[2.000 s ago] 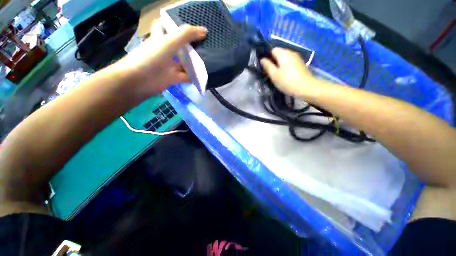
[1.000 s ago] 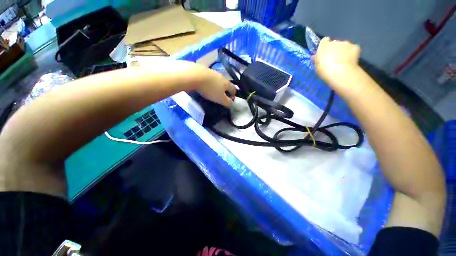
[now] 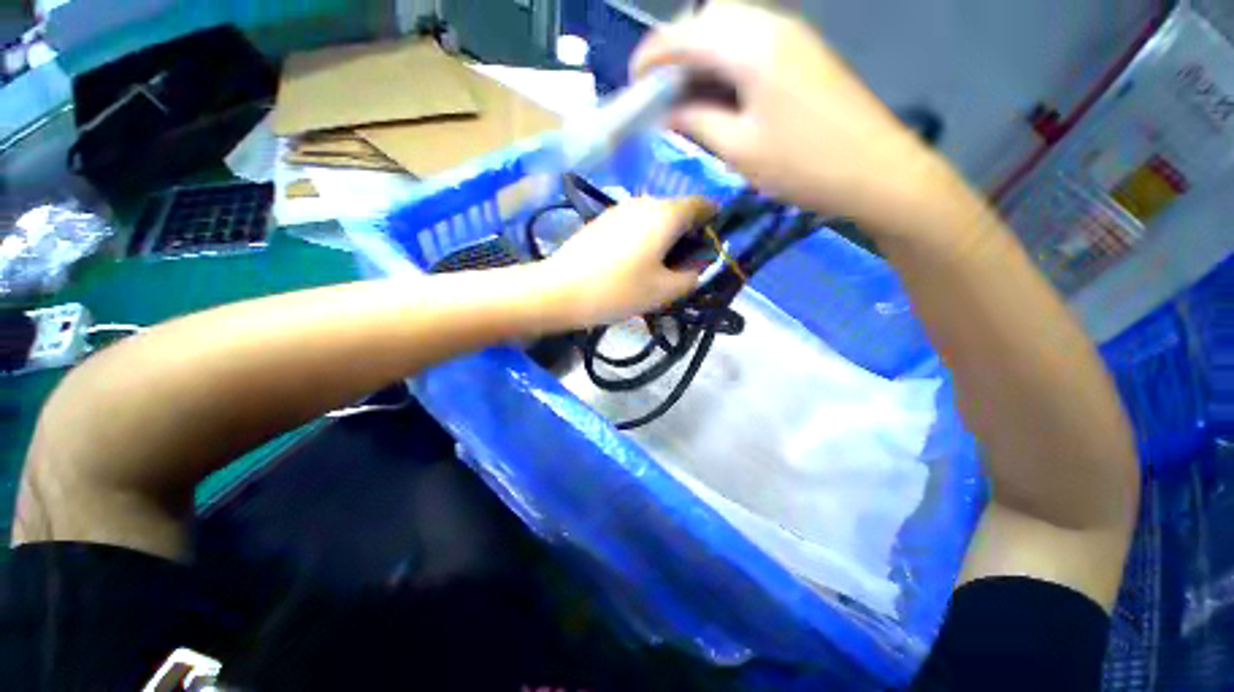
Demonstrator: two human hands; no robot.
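The blue crate (image 3: 568,406), lined with clear film and a white sheet (image 3: 798,419), sits before me. My left hand (image 3: 636,264) is inside it, closed on the thick black power cord (image 3: 677,372) near a yellow tie. My right hand (image 3: 758,102) is raised above the crate's far side, gripping a blurred pale object (image 3: 623,122), whose details I cannot make out. Part of a black mesh-grilled unit (image 3: 474,254) shows at the crate's left end, mostly hidden by my left forearm.
On the green bench are tan cardboard sheets (image 3: 372,88) over white paper, a dark gridded tray (image 3: 203,219), clear plastic bags (image 3: 52,243) and a white power strip (image 3: 57,334). Blue crates (image 3: 1171,392) stand at the right, near a whiteboard (image 3: 1164,162).
My right hand has moved left and up with the pale object. My left hand has moved right onto the tied cord. The cord coils are gathered toward the crate's far left.
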